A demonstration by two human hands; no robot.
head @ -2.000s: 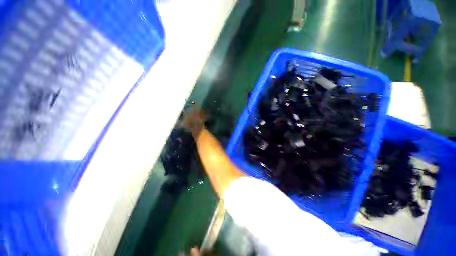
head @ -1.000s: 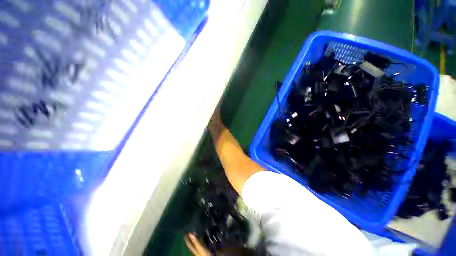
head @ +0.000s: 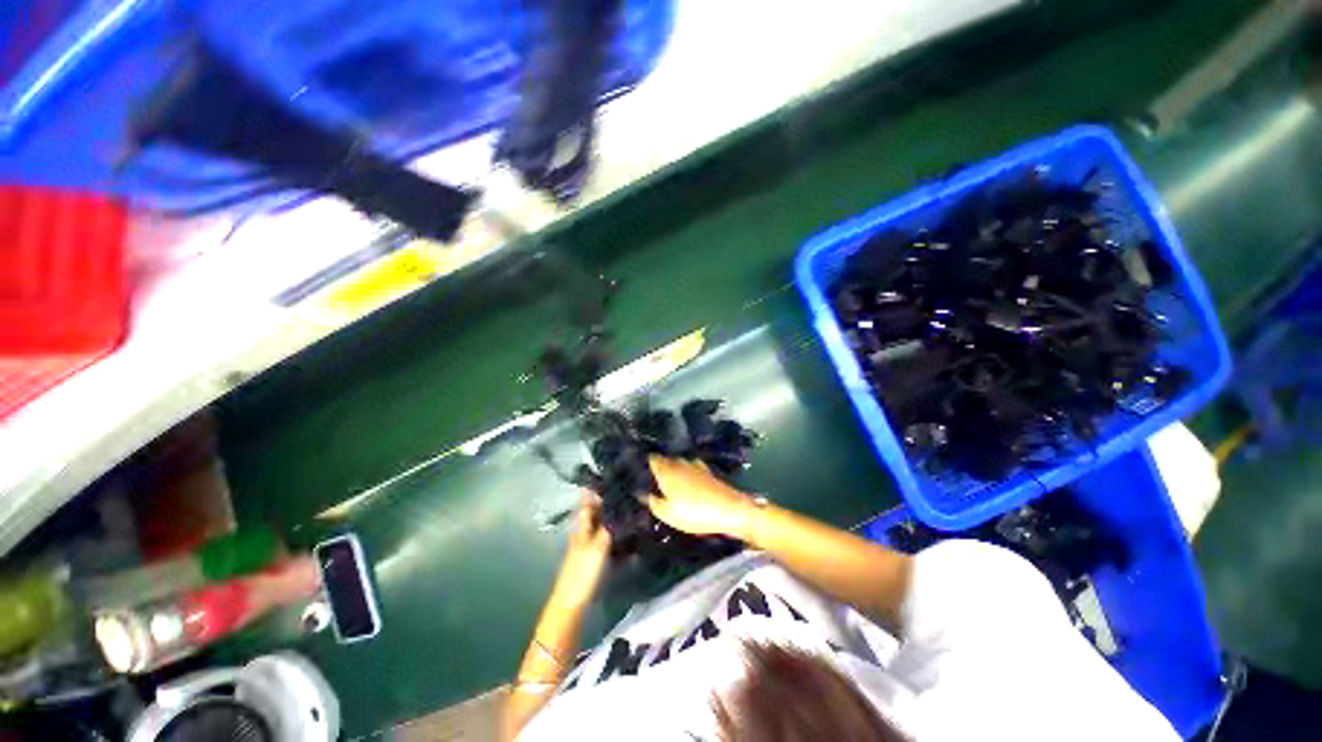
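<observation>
A heap of black corded power adapters [head: 689,431] lies on the green bench in front of me. My left hand [head: 589,531] is at the near left side of the heap, its fingertips hidden among the adapters. My right hand [head: 699,500] reaches into the heap from the right, touching it, its fingertips partly hidden. I cannot tell whether either hand grips anything. More adapters [head: 573,360] trail behind the heap across the pale strip. A blue perforated basket [head: 874,435] heaped with adapters stands to the right.
A lower blue bin [head: 1171,609] with adapters is under the basket. A phone [head: 347,587], a red-pink bottle [head: 218,612] and a round white fan [head: 308,696] are at left. A white shelf [head: 754,109] crosses the top, bearing a red basket [head: 58,276], blue containers and blurred dark long shapes.
The view has turned and shifted, bringing the phone, bottle and fan into sight. My right hand has come back from beside the shelf edge to the heap. Both hands now meet the adapters.
</observation>
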